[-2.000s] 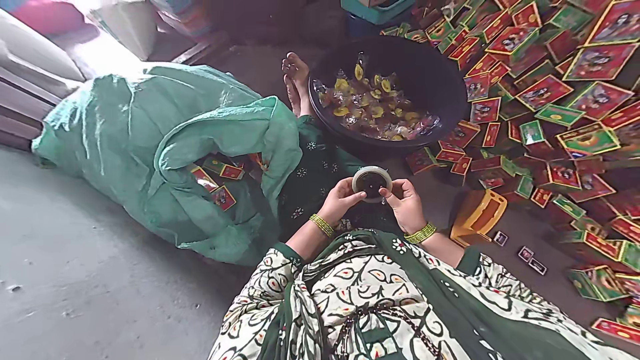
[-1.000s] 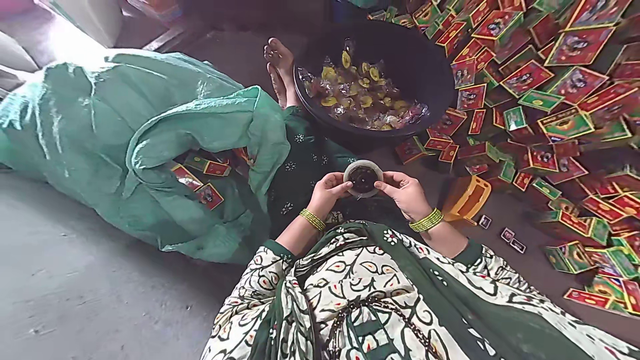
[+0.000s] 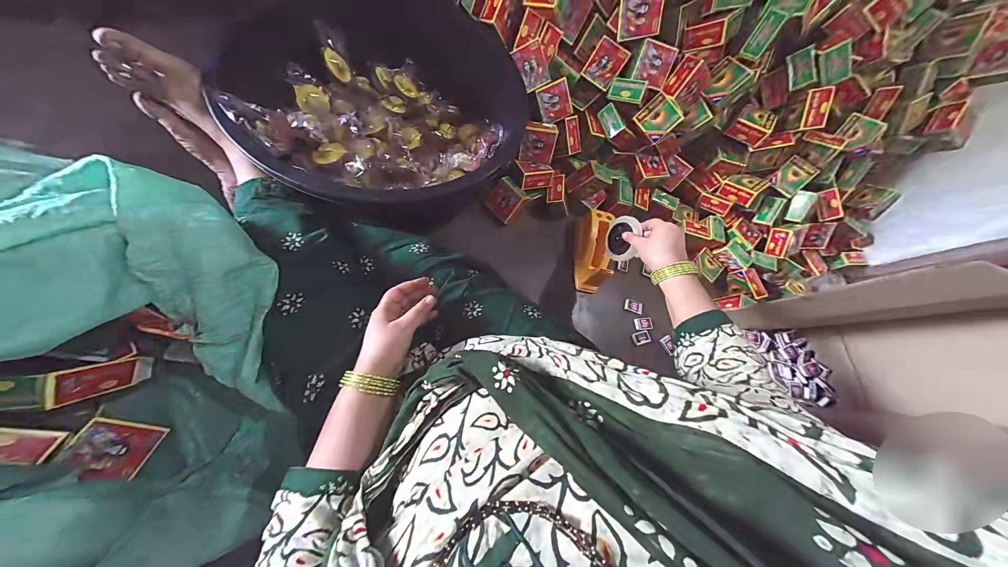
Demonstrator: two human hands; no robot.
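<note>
My right hand (image 3: 660, 242) grips a roll of clear tape (image 3: 624, 239) by its right side. The roll is held against the right side of a yellow tape dispenser (image 3: 592, 250) on the floor; whether it sits in the dispenser cannot be told. My left hand (image 3: 400, 311) hangs over my green-trousered leg, fingers apart and slightly curled, with nothing in it. Beyond my leg stands a dark plastic tub (image 3: 504, 87) with many clear-wrapped pieces bearing yellow labels (image 3: 378, 118).
A large heap of small red and green boxes (image 3: 661, 114) spreads beyond my right hand. Tiny dark boxes (image 3: 795, 366) lie by a cardboard flap (image 3: 906, 303). At the left, a green sack (image 3: 157, 220) holds more red and green boxes (image 3: 114, 449). My bare foot (image 3: 157, 75) is beside the tub.
Both hands held the tape roll over my lap before. My left hand has let go, and my right hand has carried the roll rightward to the yellow dispenser. The view has shifted right.
</note>
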